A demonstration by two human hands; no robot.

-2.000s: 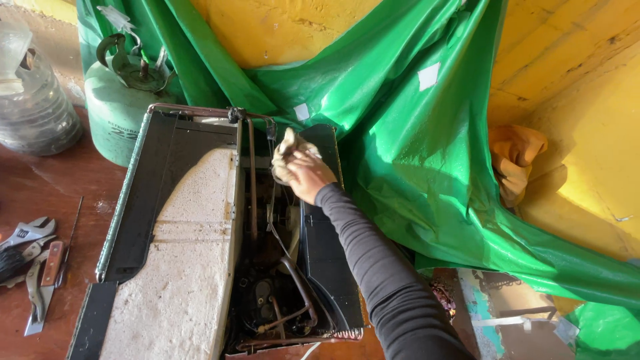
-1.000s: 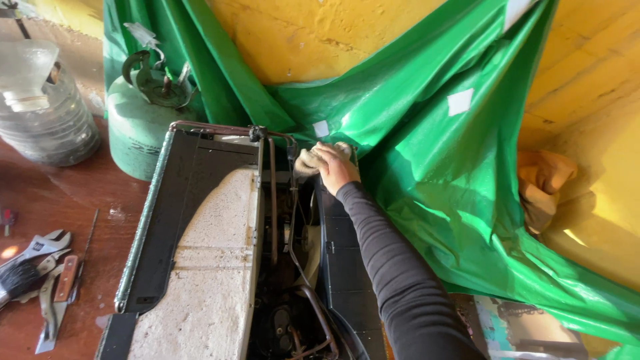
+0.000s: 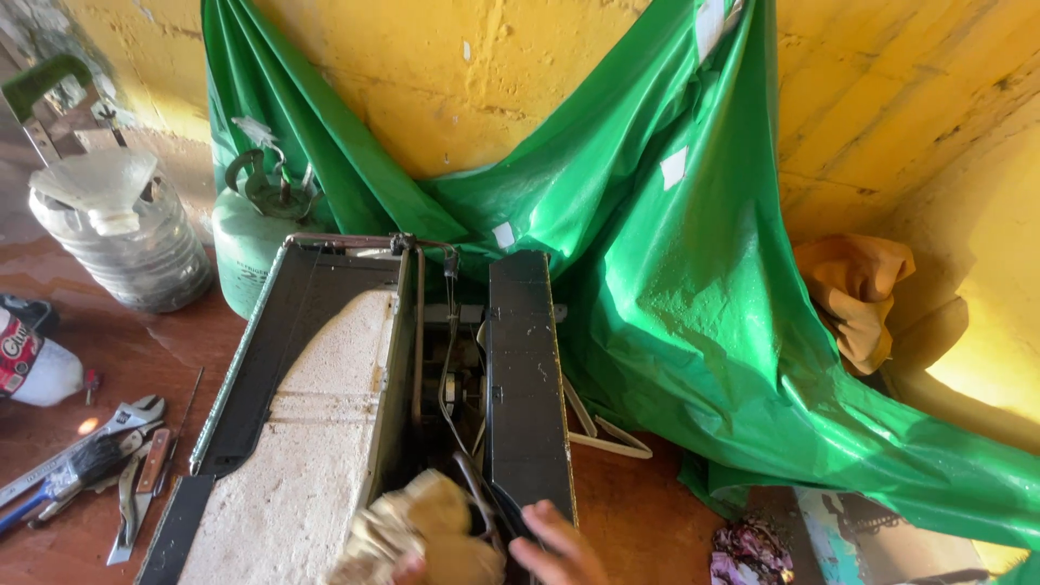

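Observation:
An opened air-conditioner unit (image 3: 325,422) with a pale foam cover, black panels and copper tubing stands at the centre. A beige cloth (image 3: 422,524), somewhat blurred, is bunched over its near part. My left hand (image 3: 410,570) shows only as a fingertip at the cloth, low in the frame; it appears to hold it. To the right, by the near end of the black side panel (image 3: 528,366), my right hand (image 3: 561,546) has its fingers apart and nothing visible in them. Its palm is cut off by the lower frame edge.
A green gas cylinder (image 3: 244,244) and a plastic jug with a funnel (image 3: 130,236) stand behind left. An adjustable wrench (image 3: 122,418), a brush (image 3: 85,467) and other tools lie left. Green plastic sheeting (image 3: 691,325) hangs behind and right, near an orange cloth (image 3: 853,292).
The cloth has come from the unit's far end down to its near part. My right hand held it there earlier and is now apart from it. My left hand's fingertip has come into view.

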